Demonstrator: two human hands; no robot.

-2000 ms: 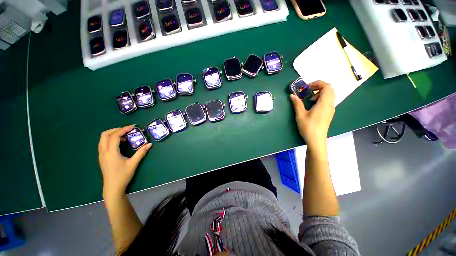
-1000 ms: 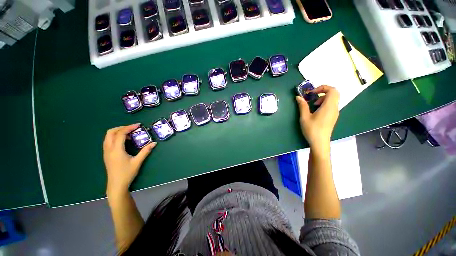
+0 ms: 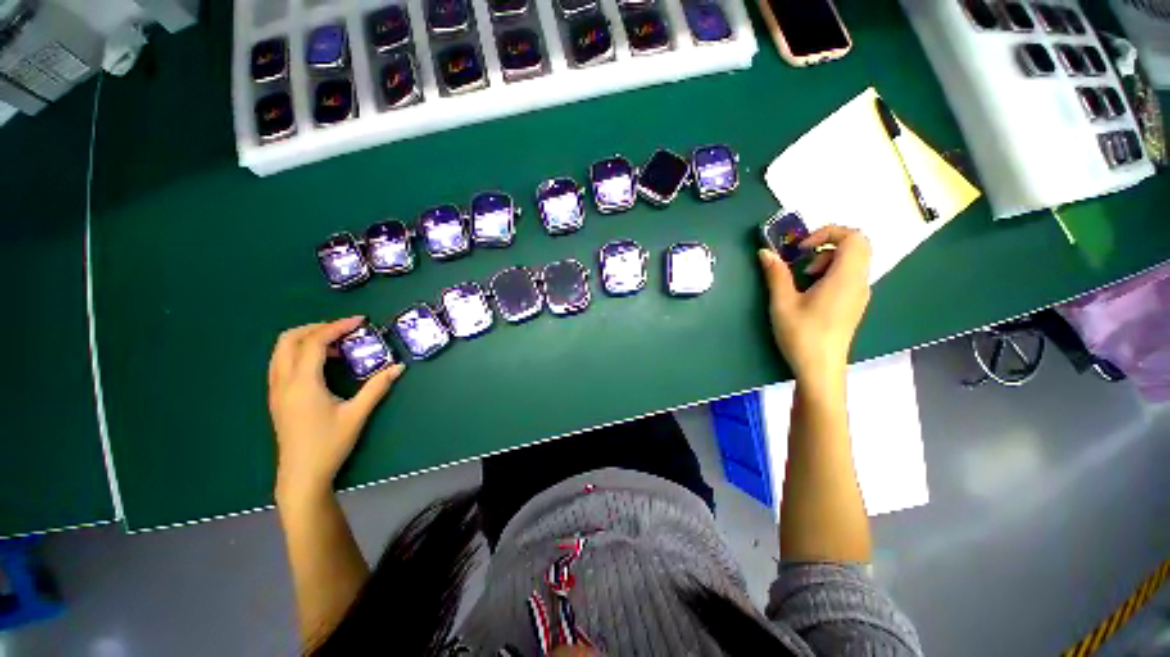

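Observation:
Small watch heads lie on the green mat in two rows. My left hand holds a lit watch head between thumb and fingers at the left end of the near row. My right hand holds a watch head with a dark face and a small coloured mark by its edges, at the corner of the white paper. In the near row, some faces are white or purple and two are dark grey. In the far row, most faces are lit and one tilted watch head is black.
A white tray with watch heads in its pockets stands at the back. A second white tray is at the right. A phone lies between them. A black pen lies on the white paper, over a yellow sheet.
One watch face in the far row, left of the tilted black one, was dark and is now lit. The view has shifted slightly. Both hands keep the same holds.

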